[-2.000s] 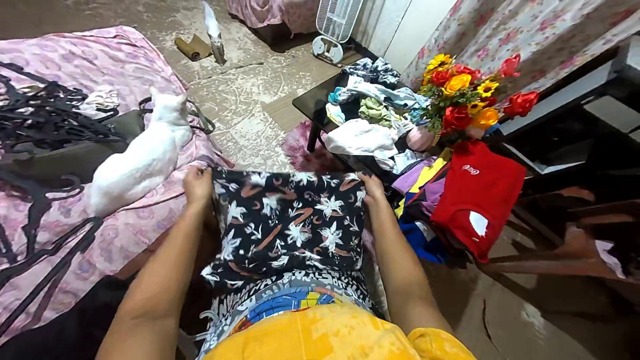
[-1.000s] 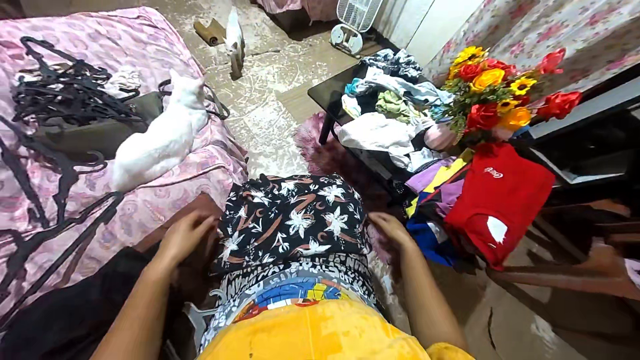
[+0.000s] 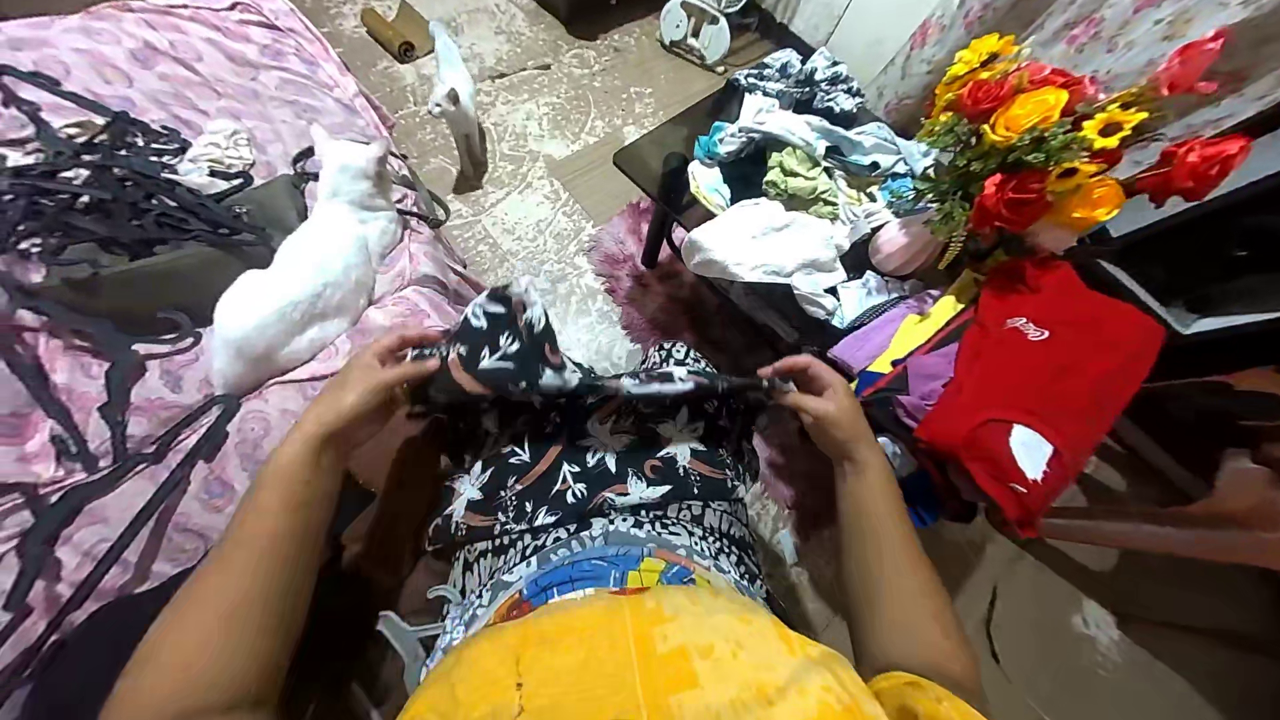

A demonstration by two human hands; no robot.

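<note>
A black garment with white flowers and brown leaves (image 3: pixel 610 450) lies across my lap, its far part lifted and folding. My left hand (image 3: pixel 375 385) pinches its left edge, where a bunched flap rises. With thumb and fingers, my right hand (image 3: pixel 815 405) grips the right end of the raised edge. Under the garment are patterned shorts (image 3: pixel 700 530) with light lettering, below my yellow shirt (image 3: pixel 640 650). The underside of the garment is hidden.
On the pink bedspread (image 3: pixel 240 50) at left are a white cat (image 3: pixel 310 265) and black hangers (image 3: pixel 100 190). Another cat (image 3: pixel 455 100) stands on the floor. A black table (image 3: pixel 650 160) carries crumpled clothes (image 3: pixel 770 245); artificial flowers (image 3: pixel 1040 130) and a red shirt (image 3: pixel 1045 370) are at right.
The garment lay flat on my lap one second ago with both hands beside it. Now both hands hold its edges, and its far part is lifted and folding.
</note>
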